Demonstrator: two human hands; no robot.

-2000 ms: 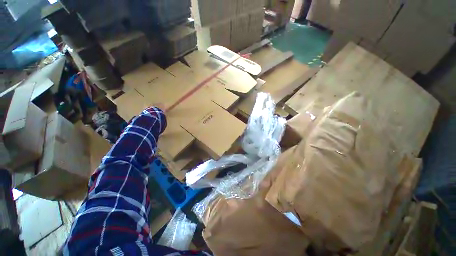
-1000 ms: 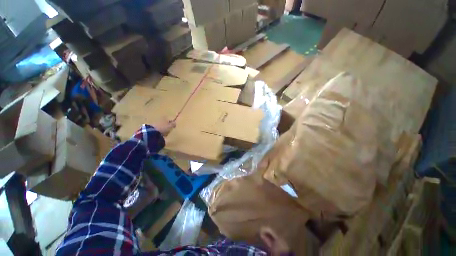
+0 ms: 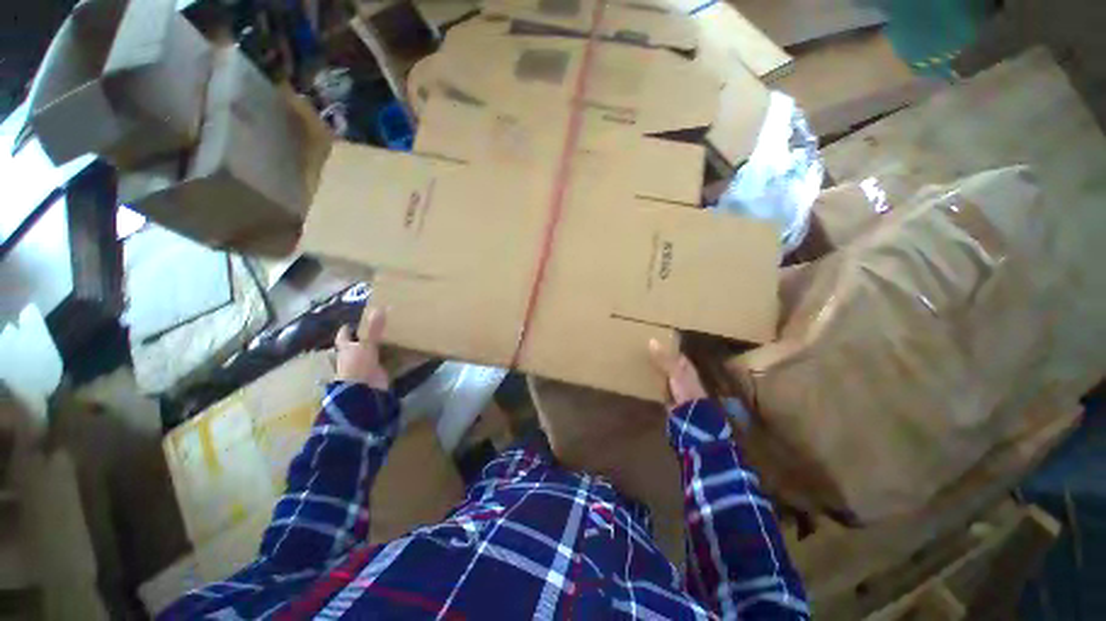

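A bundle of flat tan carton blanks [image 3: 485, 231] with dark print lies across the view in front of my body. A thin red strap [image 3: 560, 194] runs around it from far edge to near edge. My left hand [image 3: 364, 349] grips the near left corner, thumb on top. My right hand [image 3: 679, 370] grips the near right corner, thumb on top. The fingers under the bundle are hidden.
Large brown paper-wrapped packs [image 3: 922, 352] stand at the right, above a wooden pallet [image 3: 970, 570]. Clear plastic film [image 3: 776, 170] lies behind the bundle's right side. An open carton [image 3: 231, 146] is at the upper left. A taped carton [image 3: 243, 449] is at the lower left.
The carton bundle has come close to my body and turned squarer to me. My left hand has moved from the strap to the near left corner. My right hand now holds the near right corner.
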